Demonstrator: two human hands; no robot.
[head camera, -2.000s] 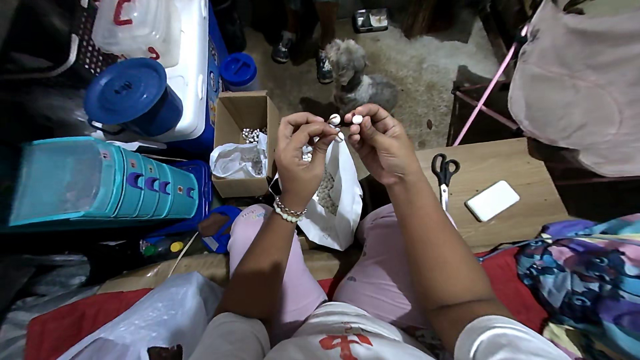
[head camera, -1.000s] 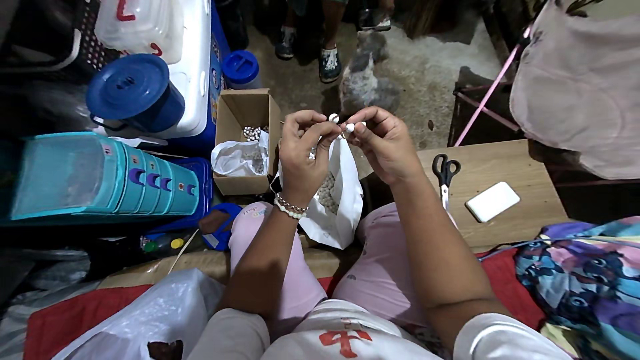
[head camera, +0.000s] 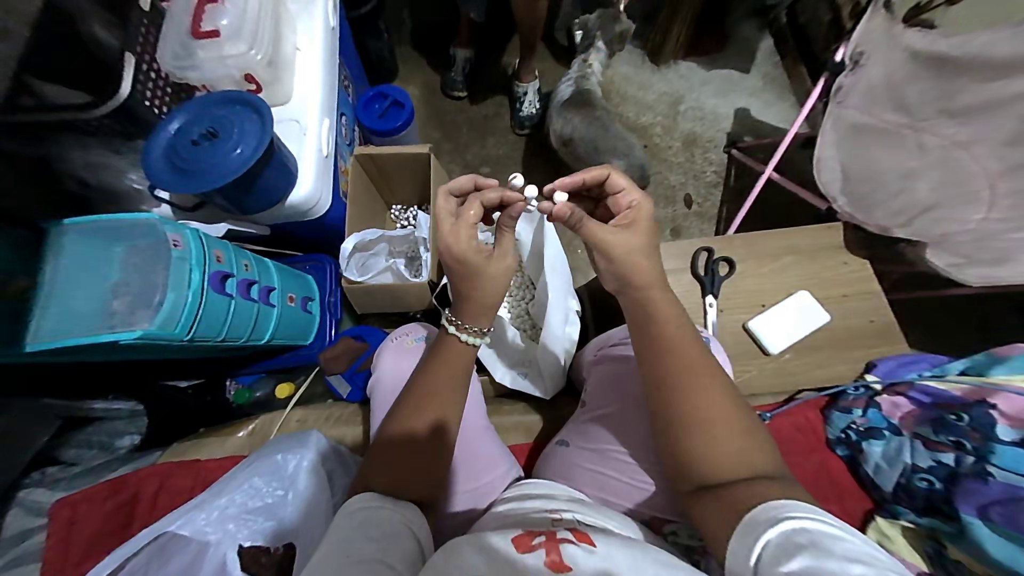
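Observation:
My left hand pinches a small cluster of white round pieces between thumb and fingers. Close beside it on the right, my right hand holds one small white piece at its fingertips. What joins the pieces is too small to tell. Below the hands, a white bag lies open between my knees with many pale small pieces inside. Left of my left hand stands a cardboard box holding a white plastic bag and a bundle of small white-and-dark pieces.
Black-handled scissors and a white rectangular device lie on a wooden board at right. Teal drawers and a blue lidded bucket stand at left. Ahead are a dog and a person's feet.
My fingertips were together one second ago; now they are slightly apart, with white pieces showing in each hand. The dog has raised its head and shifted on the floor.

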